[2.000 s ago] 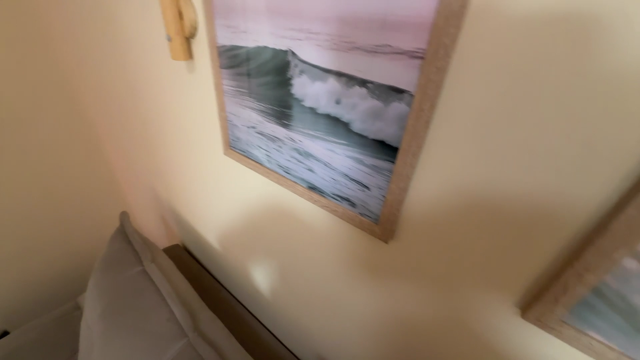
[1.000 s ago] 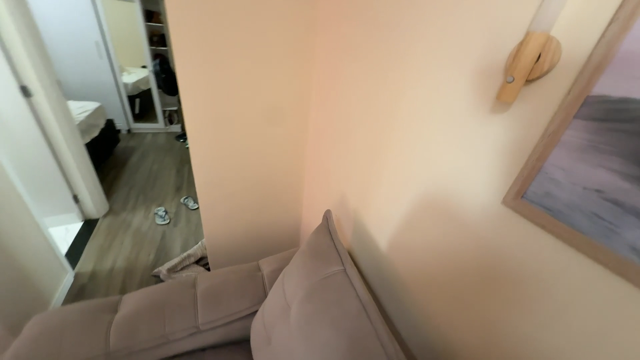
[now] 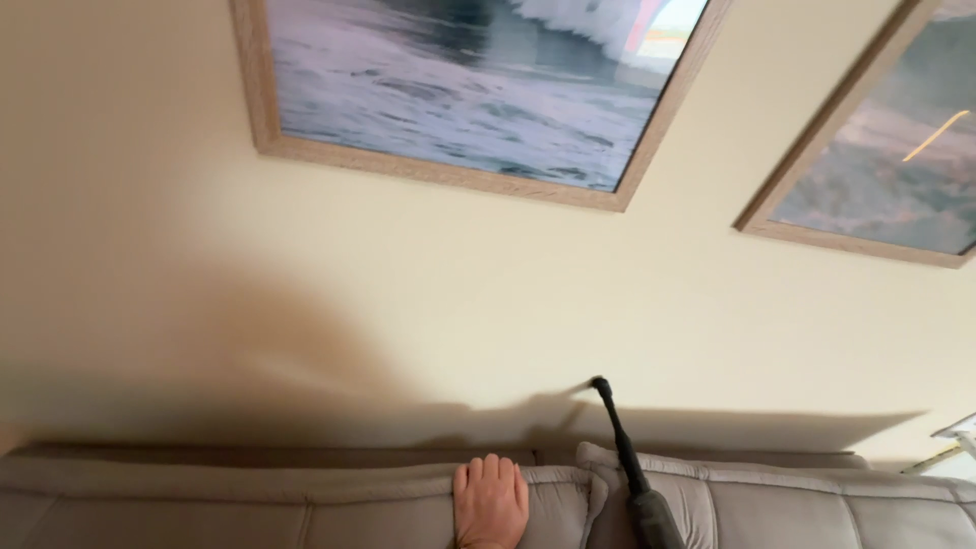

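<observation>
My left hand [image 3: 492,499] lies over the top edge of a grey-beige sofa back cushion [image 3: 381,507], its fingers close together and hooked over the piping. Just right of it, a black wand-like tool [image 3: 627,457] with a thick lower body and a slim, angled tip rises from the bottom edge in front of the cushions. Its tip stands out against the cream wall [image 3: 457,305]; whether it touches the wall cannot be told. My right hand is out of view, and the tool's lower end is cut off.
Two wood-framed wave pictures hang above the sofa, one at top centre [image 3: 442,177] and one at right [image 3: 854,242]. A second back cushion [image 3: 778,511] extends rightward. Behind the cushions runs a darker sofa edge [image 3: 305,456]. A pale object [image 3: 953,450] shows at the right edge.
The view has swung from the room corner and hallway to the wall behind the sofa. My left hand and the black tool are now in sight; neither shows in the earlier frames.
</observation>
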